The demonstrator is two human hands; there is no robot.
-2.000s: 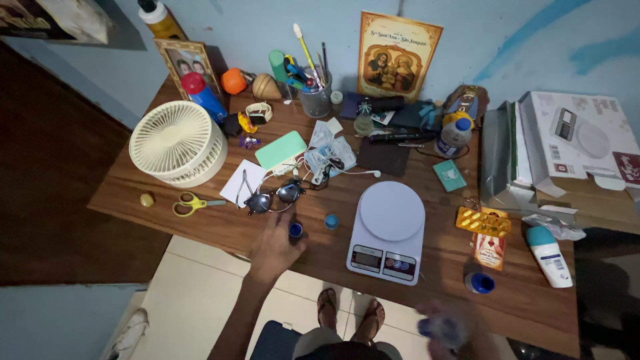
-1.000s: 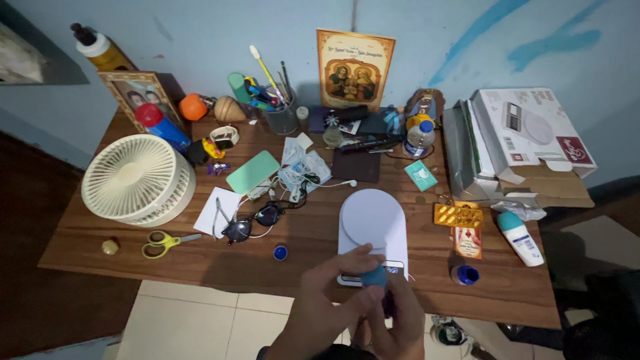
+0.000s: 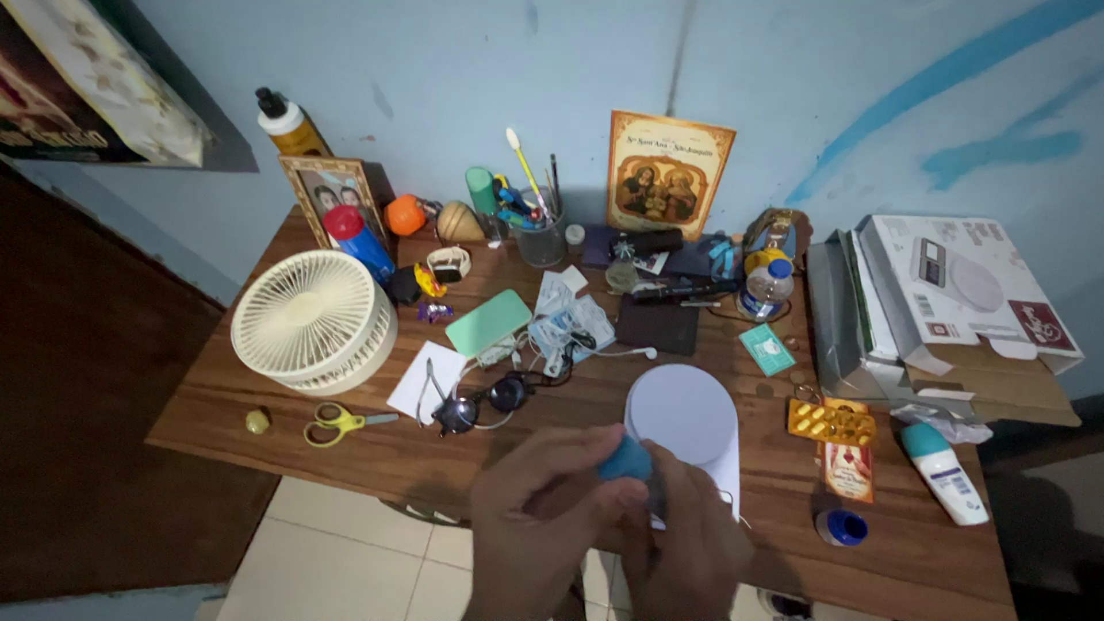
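Observation:
Above the front edge of the wooden desk, my left hand pinches a small blue cap between thumb and fingertips. My right hand is curled against it from the right, around a small dark-looking container that the fingers mostly hide. Just behind the hands lies a white kitchen scale, whose front and display they largely cover. Black-framed sunglasses rest to the left of the scale. At the right stands a small blue round container with its top uncovered.
Yellow scissors and a cream fan occupy the left side. A pen cup, a small water bottle and an open scale box stand farther back. A blister pack and a roll-on deodorant lie at the right.
Two seconds ago my hands were apart, the left near a dark blue cap on the desk; now they are together. The small light-blue cap, earlier on the desk beside the scale, is now held.

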